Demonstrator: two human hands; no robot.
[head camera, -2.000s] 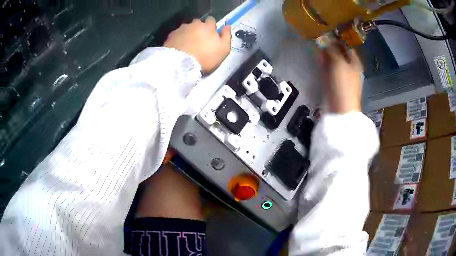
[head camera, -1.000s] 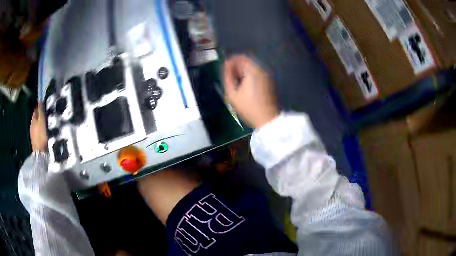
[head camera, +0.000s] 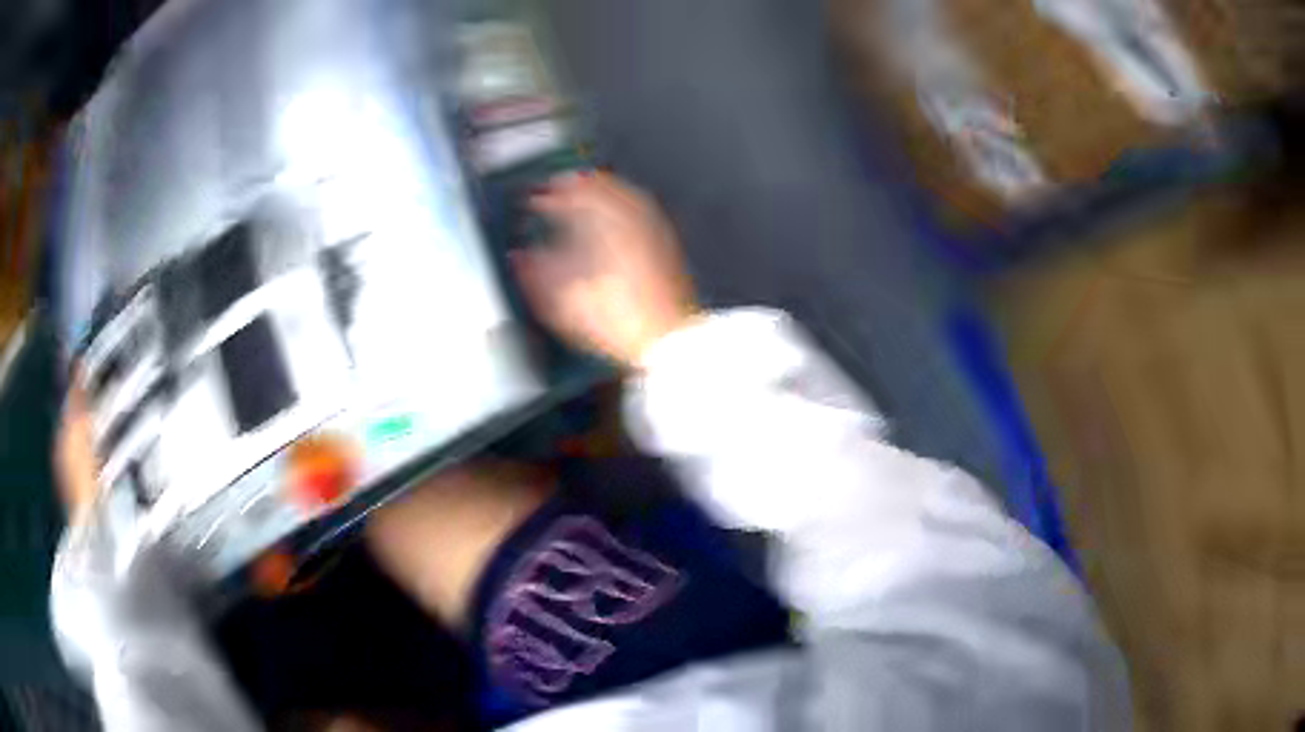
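The picture is blurred. The light grey-white press (head camera: 429, 308) fills the left half, tilted in view. A black square block (head camera: 258, 372) and the white nest parts (head camera: 136, 415) lie on its top. The red-orange emergency stop (head camera: 321, 469) is on its front beside the green-ringed button (head camera: 389, 428). My left hand (head camera: 76, 446) is at the press's left side, mostly hidden by it. My right hand (head camera: 601, 265) is beside the press's right edge, fingers bent; whether it holds anything cannot be told.
Brown cartons (head camera: 1145, 472) stand at the right, with a blue pallet edge (head camera: 1002, 415) beside them. Grey floor (head camera: 759, 157) shows between the press and the cartons. The wearer's leg in dark shorts (head camera: 573, 601) is below the press.
The view has swung to the right since the first frame. My right hand has left the orange-gold cylinder and is now close beside the press's right edge. My left hand has moved to the press's left side.
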